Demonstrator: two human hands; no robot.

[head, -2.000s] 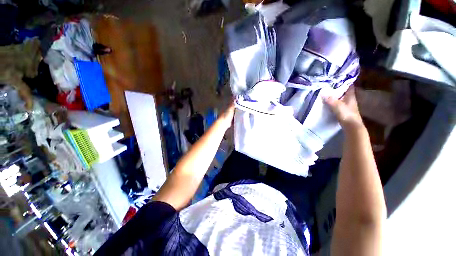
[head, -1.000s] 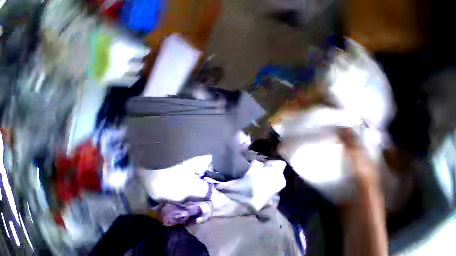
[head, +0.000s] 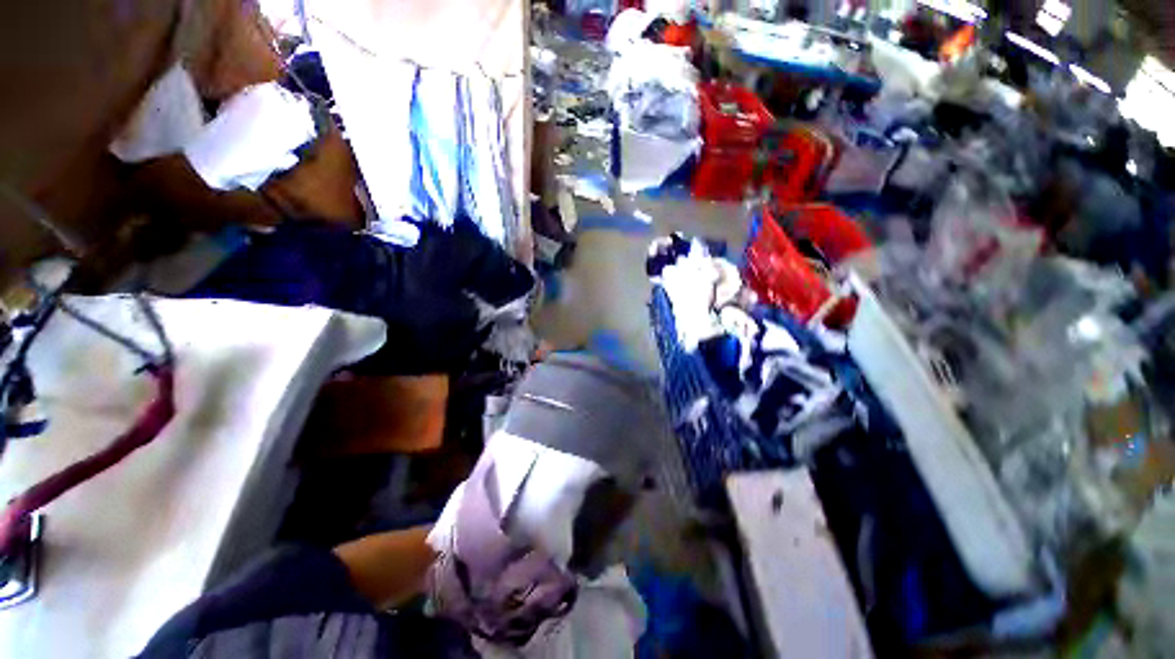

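Observation:
A bundle of grey, white and lilac cloth pieces [head: 535, 483] is at the lower middle, close to my body, with a crumpled lilac part at its near end. My left forearm [head: 387, 564] comes from the dark sleeve and passes behind the bundle, which rests against that arm. The fingers of my left hand are hidden by the cloth. My right hand is out of the picture.
An ironing table [head: 155, 483] with a dark red hose [head: 116, 451] is on the left. Red crates [head: 792, 264], a dark blue crate of cloth [head: 754, 373] and a pale board [head: 799, 566] are on the right. Grey floor [head: 612, 277] runs ahead between them.
The view has swung round from the floor and white bundles to the ironing table and red crates. The cloth bundle, earlier between both hands, is now at my left arm; my right arm has left the picture.

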